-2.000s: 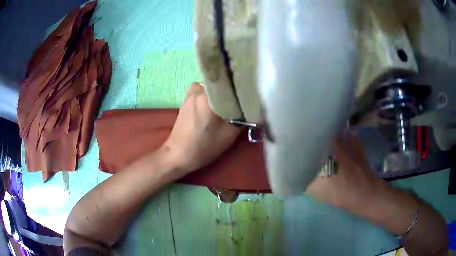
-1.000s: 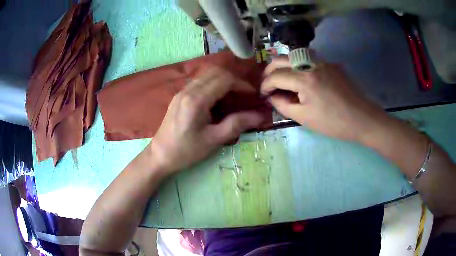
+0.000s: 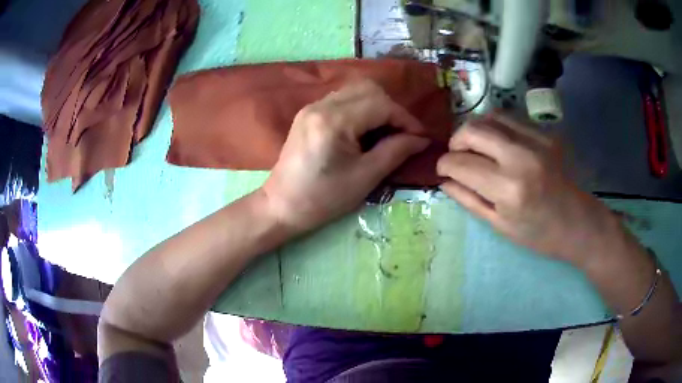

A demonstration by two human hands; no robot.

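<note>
A rust-brown fabric piece (image 3: 239,112) lies across the table, its right end beside the needle area. My left hand (image 3: 336,153) rests on it, thumb and index finger pinching the cloth near its right end. My right hand (image 3: 508,176) pinches the fabric's right edge with its fingertips, just below the presser foot area (image 3: 449,78). The sewing machine's white curved guard (image 3: 520,45) stands above, right of the needle area. The fingertips partly hide the fabric edge; whether the needle is in the cloth cannot be told.
A fanned heap of rust-brown pieces (image 3: 112,82) lies at the table's left. Red-handled thread snips (image 3: 656,135) lie on the grey machine bed (image 3: 602,112) at the right. A pale ribbed knob (image 3: 544,105) hangs close above my right hand. The green-turquoise table (image 3: 314,284) ends near my lap.
The head view has shifted, with the machine head no longer covering the middle. My hands have come closer together at the fabric's right end, which now sits beside the needle area.
</note>
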